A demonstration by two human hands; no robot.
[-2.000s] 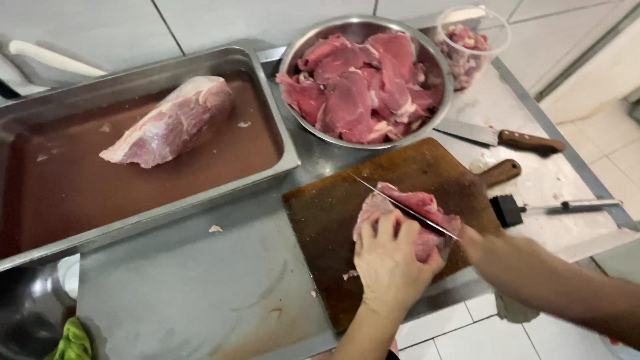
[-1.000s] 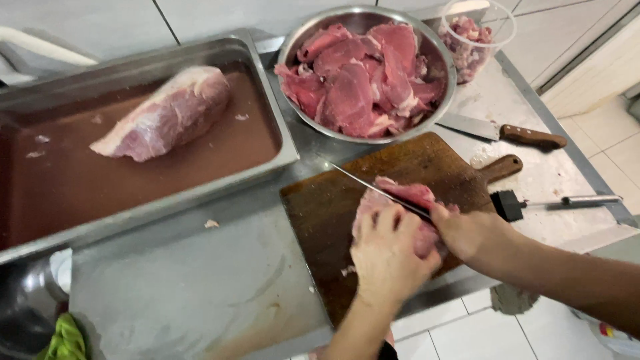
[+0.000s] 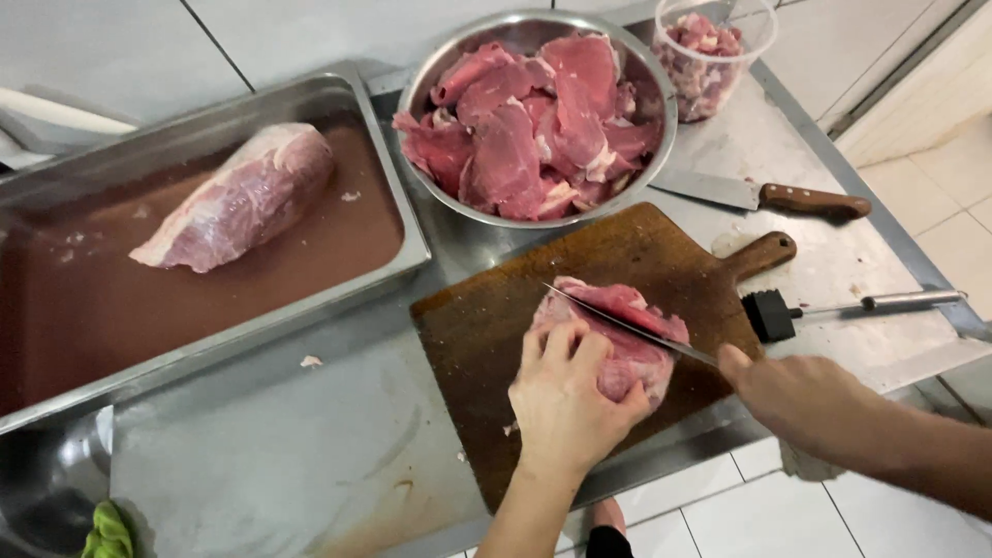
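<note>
A piece of raw meat (image 3: 632, 368) lies on a dark wooden cutting board (image 3: 480, 310). My left hand (image 3: 570, 391) presses on its near left side, fingers bent over the top and thumb at the near side. My right hand (image 3: 798, 399) is closed around a knife's handle, which the hand hides. The knife blade (image 3: 628, 325) runs across the meat, with a partly separated slice on its far side. Beyond the board, a round steel bowl (image 3: 668, 147) is heaped with raw meat slices (image 3: 508, 155).
A deep steel pan (image 3: 387, 170) at left holds reddish liquid and a large raw meat piece (image 3: 240, 198). At right lie a wooden-handled knife (image 3: 814, 201) and a meat mallet (image 3: 769, 315). A clear plastic tub (image 3: 713, 58) of meat bits stands behind; green cloth (image 3: 108, 531) is at lower left.
My right hand has moved the knife back and forth across the meat: its tip reached farther out past the meat one second ago than now. My left hand stays on the meat.
</note>
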